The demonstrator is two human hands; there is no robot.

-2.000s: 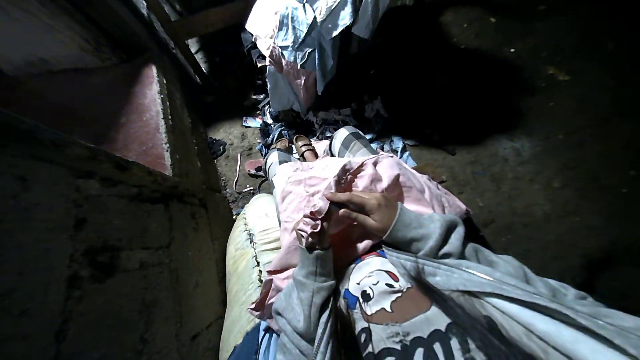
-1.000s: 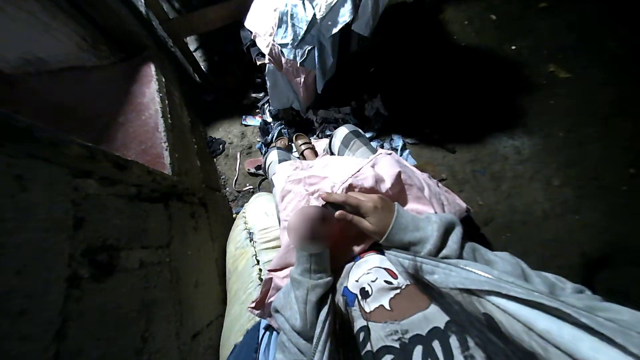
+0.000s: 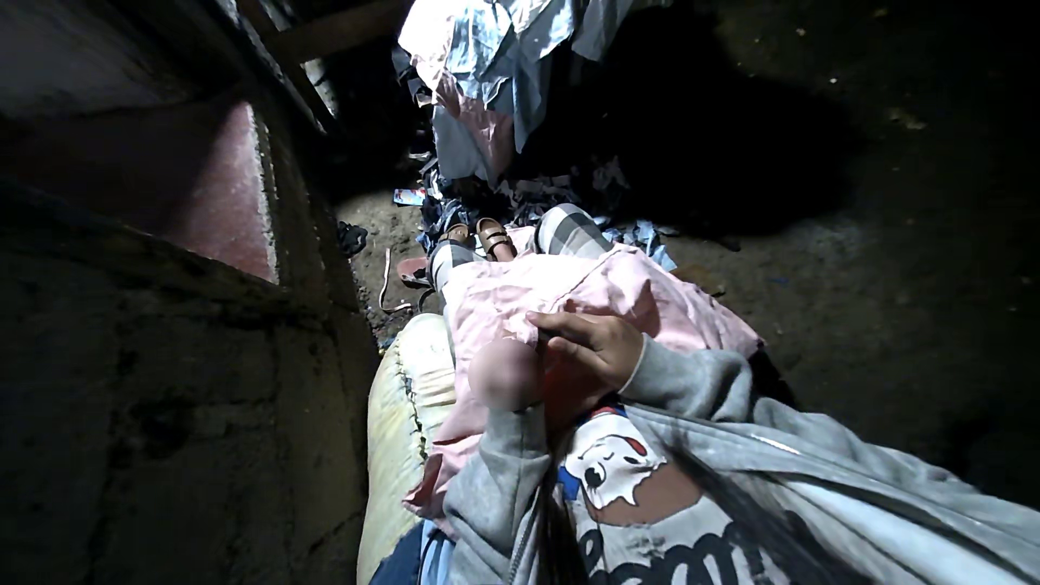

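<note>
A wrinkled pink cloth (image 3: 520,288) with a long seam lies over my lap and knees. My right hand (image 3: 597,345) rests on it near the middle, fingers pointing left, with thumb and index finger at a gathered fold of the cloth. Close against its fingertips on the left is my left hand (image 3: 508,375), which is blurred, so its fingers cannot be made out. A small dark thing shows between the two hands; what it is cannot be told. Both wrists come out of grey sweatshirt sleeves. The cloth hangs down past my left forearm.
A stuffed pale sack (image 3: 390,439) is at my left, beside a rough concrete wall (image 3: 203,422). Ahead, white, blue and pink cloths (image 3: 496,73) hang in a heap above fabric scraps (image 3: 536,191) on the dirt floor (image 3: 812,284). Brown sandals (image 3: 493,237) show beyond my lap.
</note>
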